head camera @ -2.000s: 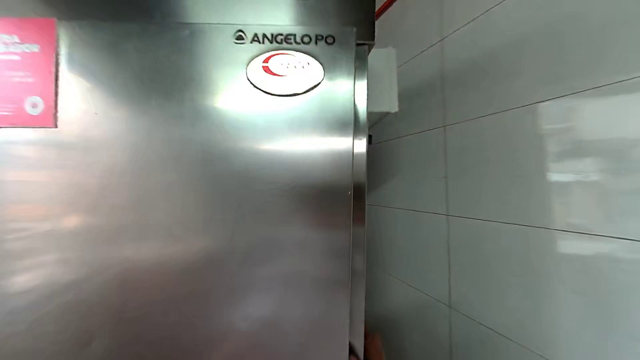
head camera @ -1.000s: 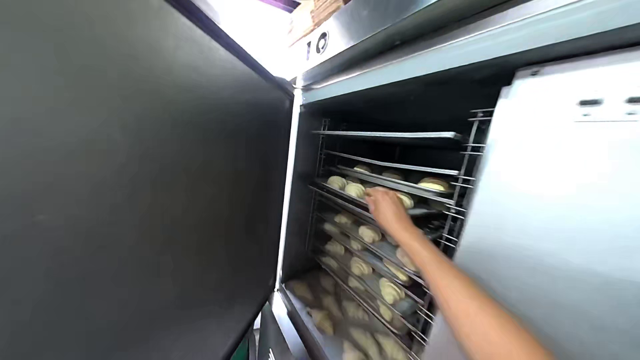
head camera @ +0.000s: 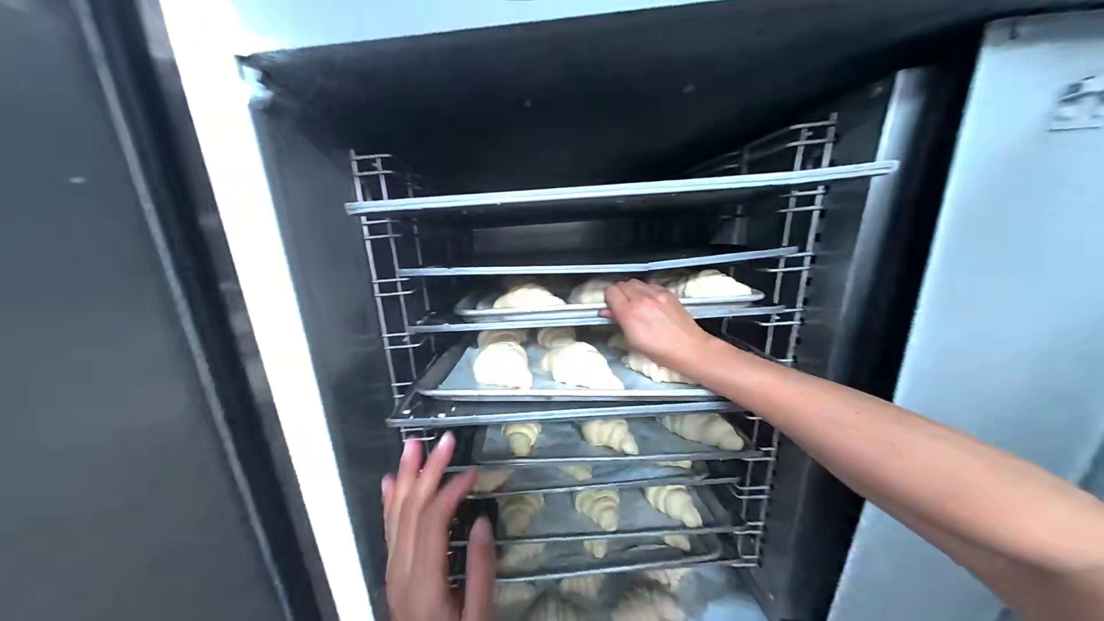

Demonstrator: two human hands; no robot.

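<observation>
Metal trays of pale unbaked croissants sit on wire side racks inside a steel cabinet. My right hand (head camera: pixel 651 319) reaches in from the right, its fingers curled at the front edge of an upper croissant tray (head camera: pixel 517 312); whether they grip it I cannot tell. Just under that hand lies a paper-lined tray (head camera: pixel 483 395) with larger croissants (head camera: pixel 580 366). My left hand (head camera: pixel 431 535), fingers apart and holding nothing, is raised at the lower left, in front of the lower trays (head camera: pixel 604 457). Its lower part is cut off by the view's bottom edge.
At the left stands the dark inner side of the swung-out door (head camera: pixel 129 345), beside the bright cabinet frame (head camera: pixel 259 302). Two further metal shelves or trays (head camera: pixel 621 190) span the rack above. A steel panel (head camera: pixel 992 259) borders the opening on the right.
The view has swung from a steel front and tiled wall to the cabinet's inside, now nearer. My left hand has come into view. My right hand was at the croissant trays one second ago too.
</observation>
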